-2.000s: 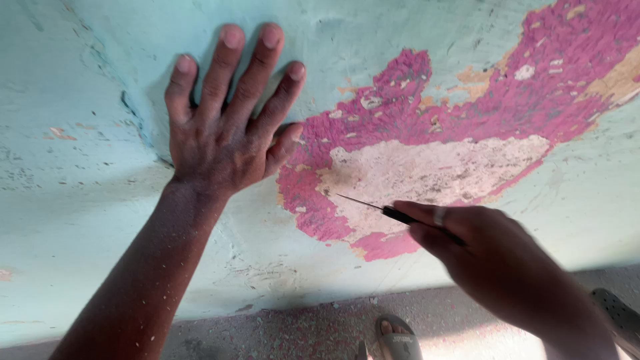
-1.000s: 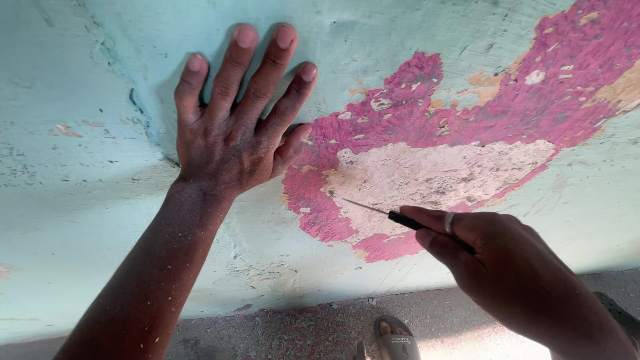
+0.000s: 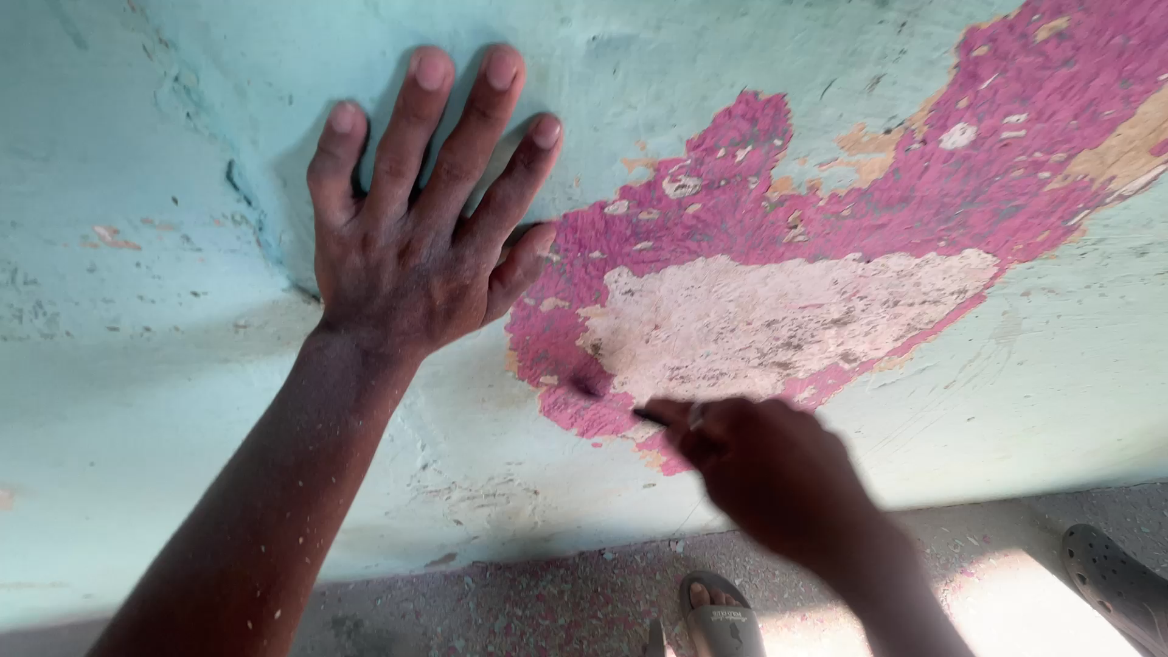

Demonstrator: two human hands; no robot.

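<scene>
My left hand (image 3: 411,219) lies flat with spread fingers on the pale green painted wall (image 3: 456,411), its thumb side by the edge of a magenta patch (image 3: 712,228). Inside that patch is a bare, whitish plaster area (image 3: 776,315). My right hand (image 3: 766,465), blurred, grips a thin tool with a black handle (image 3: 648,415) at the lower left edge of the plaster. The tool's blade is too blurred to make out. Small pale flecks dot my left forearm.
Below the wall runs a floor (image 3: 511,602) strewn with paint chips. A foot in a grey sandal (image 3: 725,620) stands there, and a dark clog with holes (image 3: 1104,584) is at the lower right. Bright light falls on the floor between them.
My right hand has moved to the left along the wall with the tool. My left hand stays spread on the wall.
</scene>
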